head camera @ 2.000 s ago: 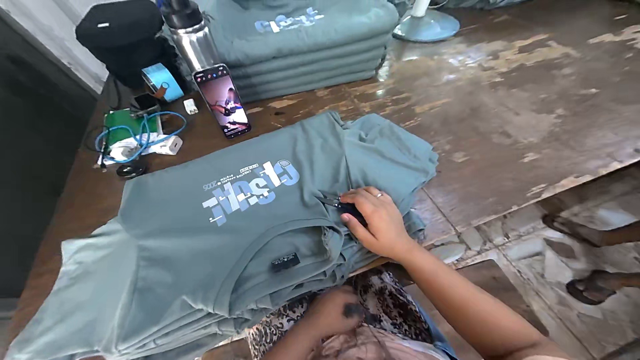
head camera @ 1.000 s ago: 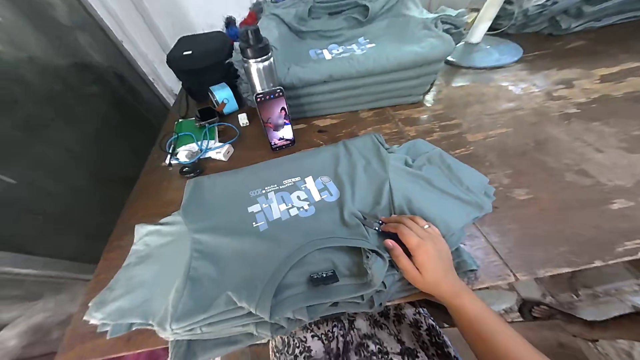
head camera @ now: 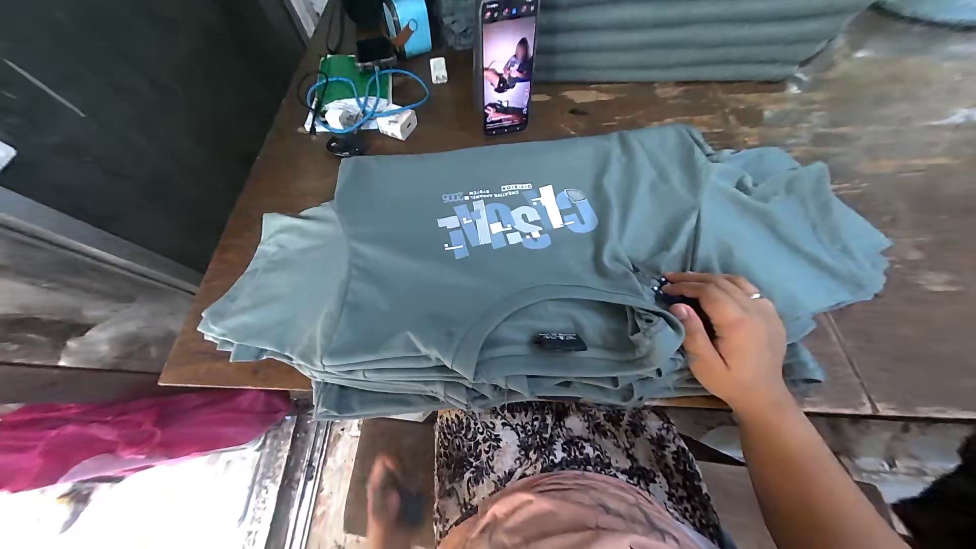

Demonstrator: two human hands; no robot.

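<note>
A stack of grey-green T-shirts (head camera: pixel 412 282) lies on the wooden table. The top shirt shows a blue and white chest print and a black neck label (head camera: pixel 560 341). My right hand (head camera: pixel 728 328), with a ring on one finger, rests on the shirt beside the collar. Its fingers close around a small black tool (head camera: pixel 690 303), mostly hidden under them, whose dark tip touches the cloth. Low at the left of my lap is a blurred hand (head camera: pixel 385 488), apparently my left, away from the shirts. A dark patch or object is beside it, and its fingers are indistinct.
Behind the shirts, a phone (head camera: pixel 507 69) stands upright against a folded grey-green stack (head camera: pixel 671 38). To its left are a blue cable (head camera: pixel 366 99), a white charger (head camera: pixel 397 123), a green item (head camera: pixel 343 80) and a blue roll (head camera: pixel 412 27). Magenta cloth (head camera: pixel 145 431) hangs at lower left.
My right hand stays by the collar with the black tool. The blurred left hand was over my lap two seconds ago and is now farther left. The view has shifted closer to the shirts.
</note>
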